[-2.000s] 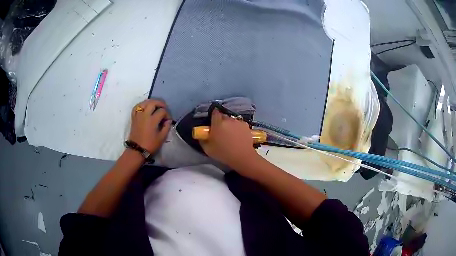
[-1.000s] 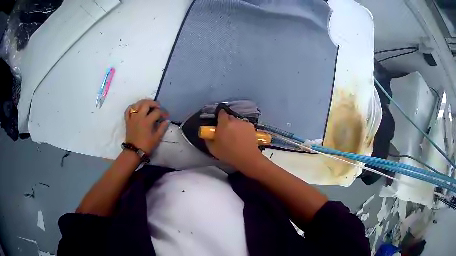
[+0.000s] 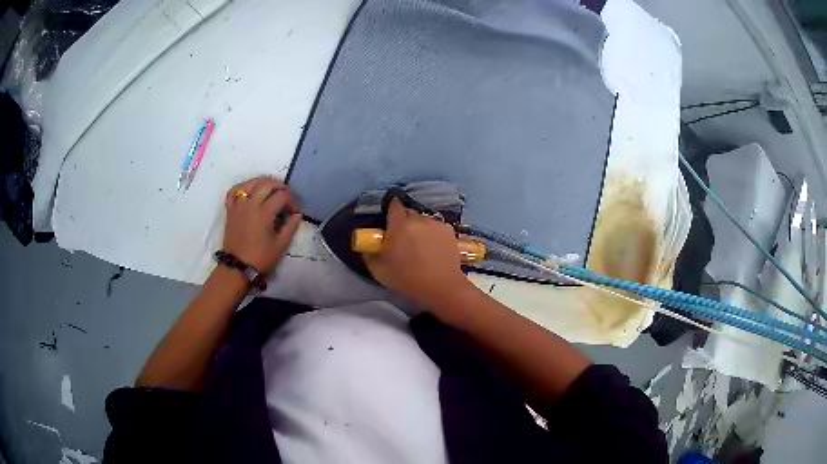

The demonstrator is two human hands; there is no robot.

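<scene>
The blue-grey garment panel (image 3: 453,118) lies flat with thin dark lines along its side and near edges. My right hand (image 3: 417,254) is closed round the orange-yellow handle of the steam iron (image 3: 343,232). The iron rests on the panel's near edge, its tip pointing left. My left hand (image 3: 258,222) is at the panel's near left corner, just left of the iron's tip, fingers bent down on the edge. Whether the fingertips pinch the cloth is hidden.
The off-white table cover (image 3: 136,213) lies under everything. A thin pink-and-blue item (image 3: 196,154) lies at left. Light blue hoses (image 3: 671,294) run right from the iron, over the cover beside a brown scorched area (image 3: 626,249). Plastic-wrapped goods (image 3: 45,45) are at far left.
The view has shifted slightly, so the panel and pink-and-blue item sit a little further right. The iron stays near the left corner. My left hand remains beside its tip.
</scene>
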